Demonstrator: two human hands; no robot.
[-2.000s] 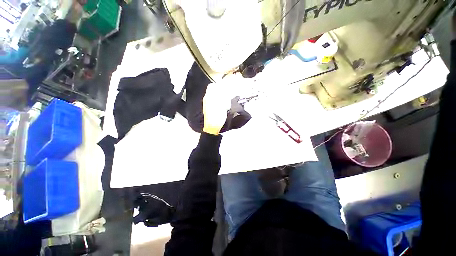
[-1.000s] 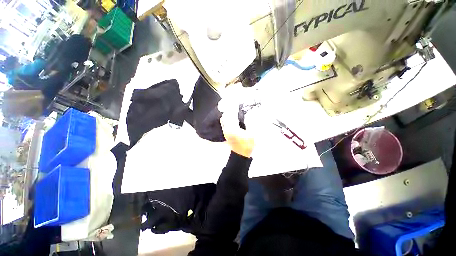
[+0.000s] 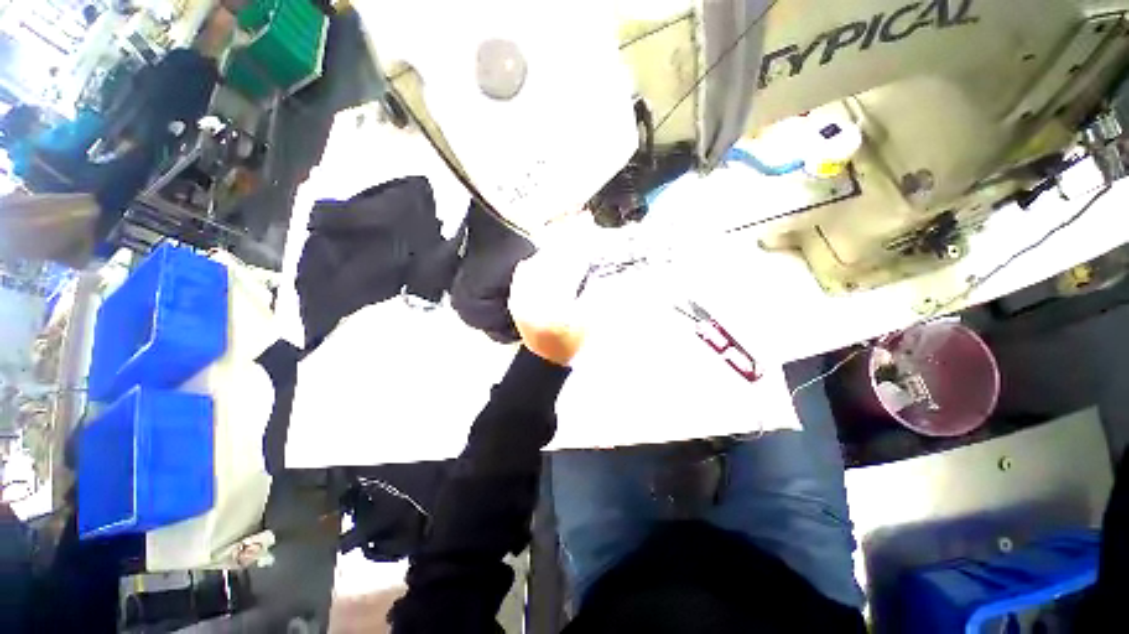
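My left hand [image 3: 545, 310] is on the table under the machine head, at the right edge of a black fabric piece [image 3: 493, 275]. Glare washes out its fingers, so its grip is unclear. A larger black fabric piece [image 3: 365, 254], which looks like a bag body, lies flat to the left, beside the first piece. Small metal parts [image 3: 615, 265] show right of my hand in the glare. Red-handled snips [image 3: 723, 343] lie on the white table [image 3: 409, 396]. My right hand is not in view; only dark sleeve shows at the right edge.
The cream sewing machine [image 3: 854, 87] stands over the work. A pink bin [image 3: 978, 378] with scraps is right of my knees. Blue bins [image 3: 146, 461] stand at far left, another blue bin [image 3: 1009, 582] at lower right. A dark-clad person [image 3: 155, 105] is at upper left.
The dark fabric that showed right of my left hand two seconds ago no longer shows there. The camera view has shifted. The snips and the larger black piece stay in place on the table.
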